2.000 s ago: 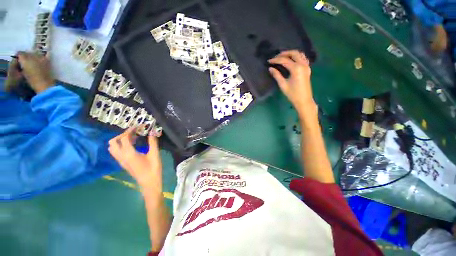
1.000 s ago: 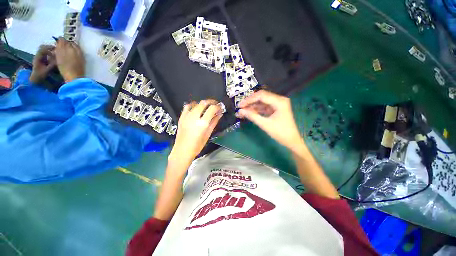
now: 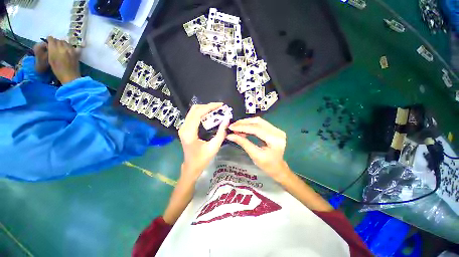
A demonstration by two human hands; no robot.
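Observation:
My left hand (image 3: pixel 199 133) holds a pale module plate (image 3: pixel 216 118) with dark spots between thumb and fingers, over the near edge of the black divided tray (image 3: pixel 196 75). My right hand (image 3: pixel 261 145) is beside the plate, thumb and index fingertips pinched together near its right end; whether a small part is between them is too small to tell. Loose module plates (image 3: pixel 252 75) lie piled in the tray. Small black parts (image 3: pixel 297 49) lie in its right compartment. Plates in rows (image 3: pixel 146 103) sit on the lower tray at left.
A neighbour in a blue smock (image 3: pixel 75 120) works at a white surface at left, near a blue parts bin (image 3: pixel 118 11). Black bits (image 3: pixel 334 120) are scattered on the green bench. A black fixture (image 3: pixel 382 128), cable and clear plastic bag (image 3: pixel 390 180) lie at right. More modules lie along the line.
My left hand went from the rows to the tray's near edge and now holds a plate. My right hand came from the black parts to beside it. Both hands have since moved nearer the apron.

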